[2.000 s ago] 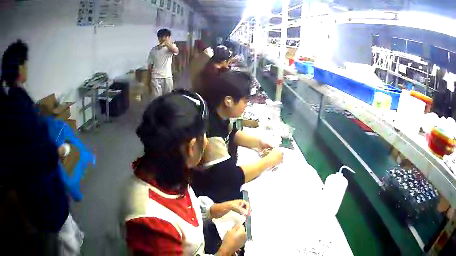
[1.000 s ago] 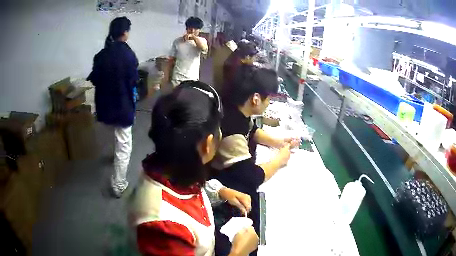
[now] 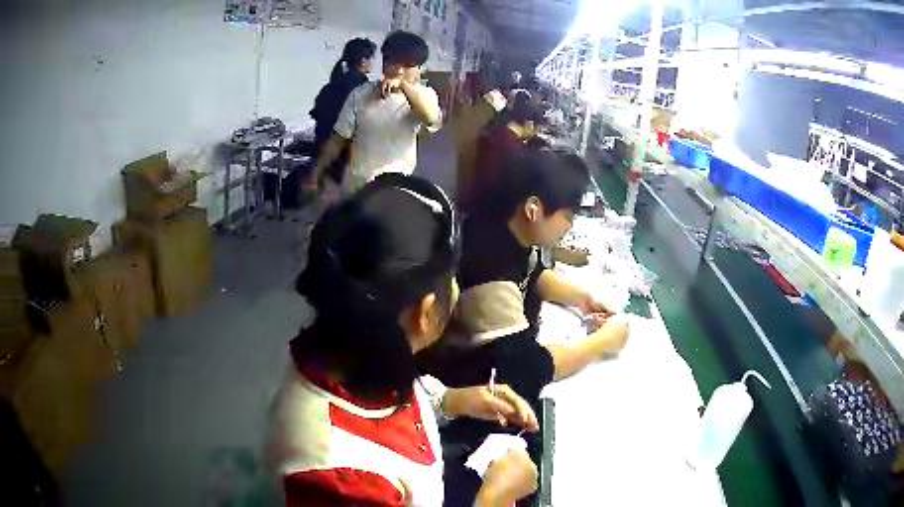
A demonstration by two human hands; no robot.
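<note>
Neither of my hands is in view. The white bench cover [image 3: 634, 426] lies bright and overexposed in front. A white squeeze bottle [image 3: 722, 426] with a bent spout stands upright at its right edge. Beside me, a seated person in a red and white top [image 3: 382, 426] holds a white cloth [image 3: 494, 452] in one hand and a thin white piece [image 3: 493, 381] in the other. Small details on the bench are washed out.
A second seated worker [image 3: 530, 213] works further along the bench. The green conveyor [image 3: 738, 332] runs on the right, with dark parts [image 3: 860, 416] and a shelf with blue bins [image 3: 773, 198]. Cardboard boxes [image 3: 169, 248] stand left. A person in white [image 3: 385, 129] stands behind.
The view has swung left, so the bench and bottle sit further right. The person in dark clothes has walked away towards the back. The standing person in white appears nearer.
</note>
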